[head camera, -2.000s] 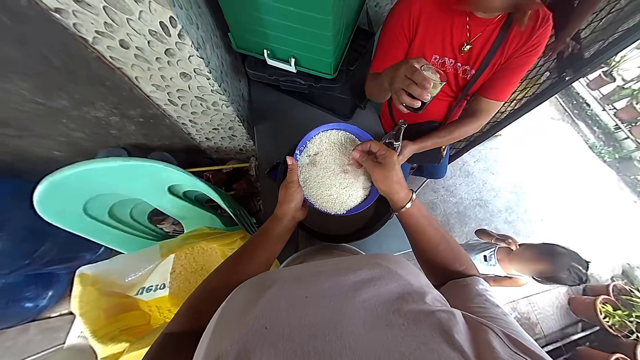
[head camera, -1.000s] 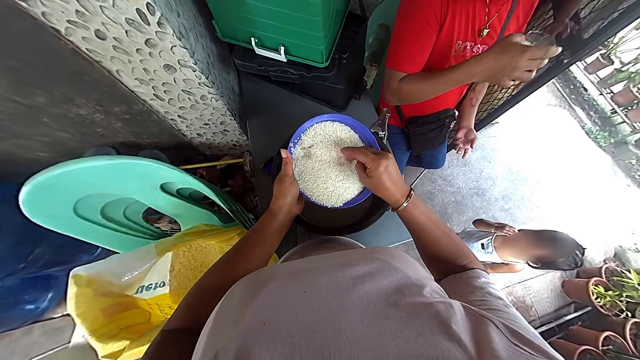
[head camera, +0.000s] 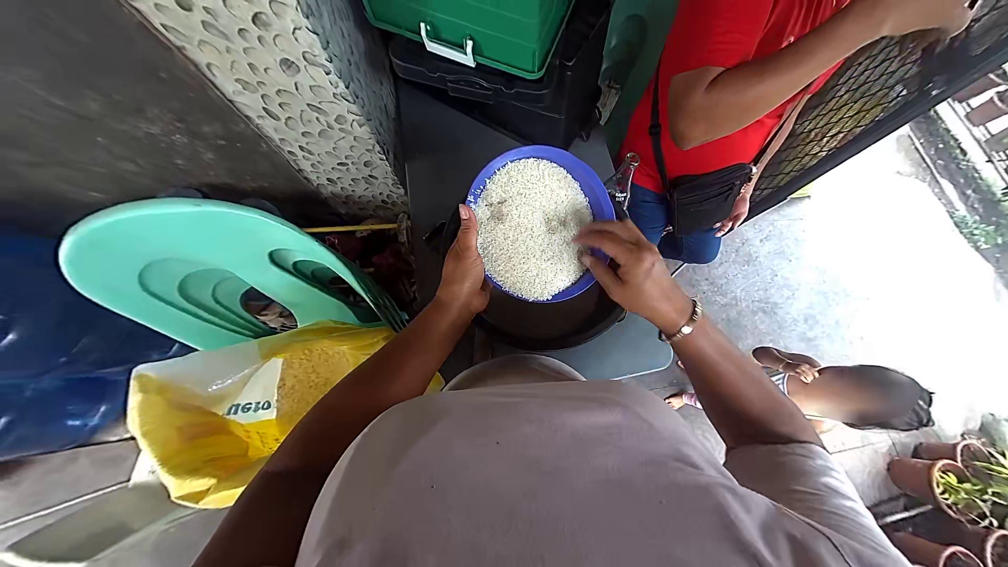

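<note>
A blue plastic bowl [head camera: 596, 189] full of white rice grains [head camera: 531, 228] is held above a dark round pan [head camera: 543, 323]. My left hand [head camera: 465, 268] grips the bowl's left side, its thumb at the rim. At the right side, my right hand [head camera: 634, 272] is over the rim and the edge of the rice, thumb and fingers bent close together; whether grains are between them cannot be told. A clear glass bottle [head camera: 622, 179] stands just beyond the bowl's right side.
The pan sits on a dark table [head camera: 638, 350]. Beyond are a green plastic bin [head camera: 472, 31] and a black case [head camera: 488, 87]. A green plastic chair [head camera: 189, 260] and a yellow sack [head camera: 197, 457] are at left. A person in red [head camera: 709, 118] stands at right; a child [head camera: 835, 390] is lower right.
My right hand has moved from the middle of the rice to the bowl's right edge. The person in red has turned and moved the raised hand away to the right.
</note>
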